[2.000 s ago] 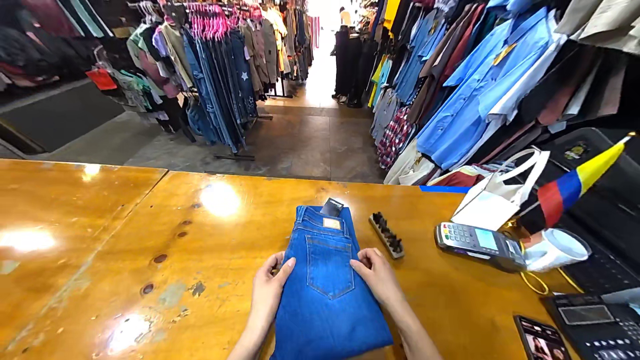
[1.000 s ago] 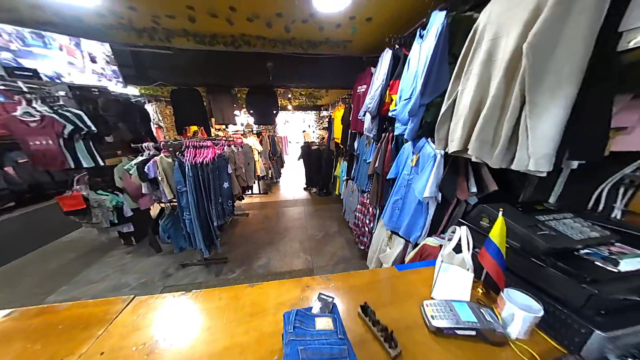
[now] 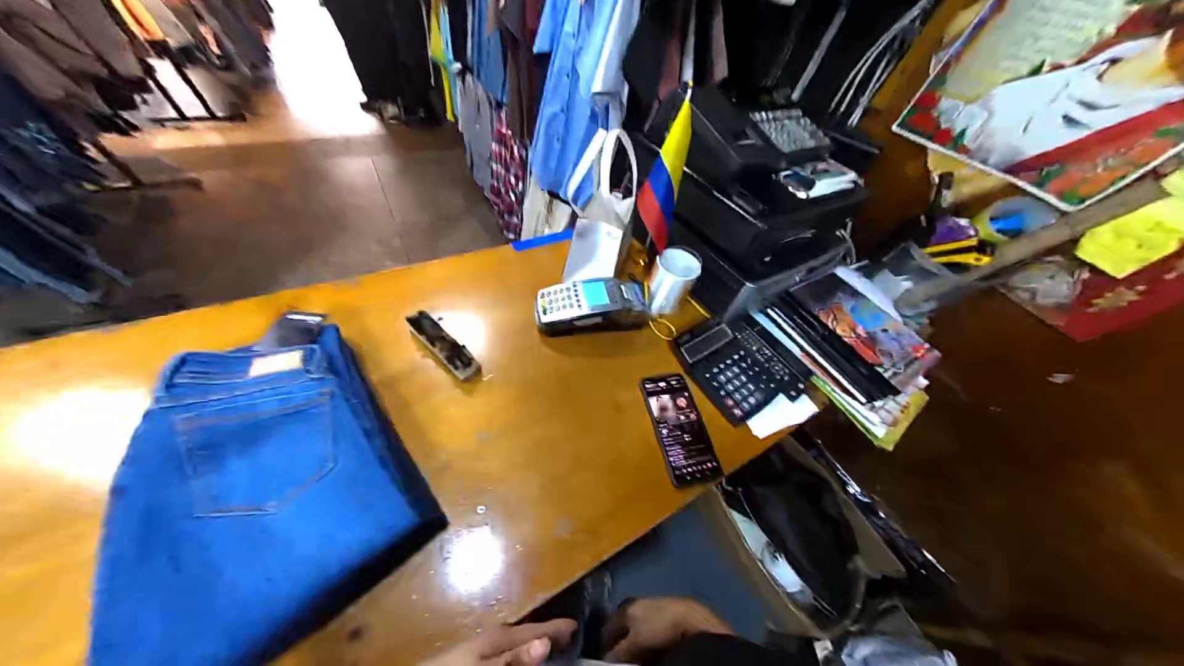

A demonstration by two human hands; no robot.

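Observation:
Folded blue jeans (image 3: pixel 268 527) lie on the wooden counter (image 3: pixel 546 435) at the left, with a back pocket, a waistband patch and a dark tag showing. My left hand (image 3: pixel 507 645) is at the bottom edge, by the counter's near edge, partly cut off by the frame. Just right of it is my right hand (image 3: pixel 661 629), its fingers bent beside something dark and its wrist in a dark sleeve. Both hands are low and close to my body, away from the jeans. What they hold or touch is unclear.
A small holder (image 3: pixel 444 347), a card terminal (image 3: pixel 592 305), a white mug (image 3: pixel 673 279), a small flag (image 3: pixel 666 176), a phone (image 3: pixel 681 430), a calculator (image 3: pixel 740 365) and stacked papers (image 3: pixel 860 342) stand or lie about. An open cardboard box (image 3: pixel 763 555) sits below the counter edge.
Two seconds ago both hands lay on the sides of the jeans; now they are off them, at the lower edge right of the jeans. The view has swung right and down.

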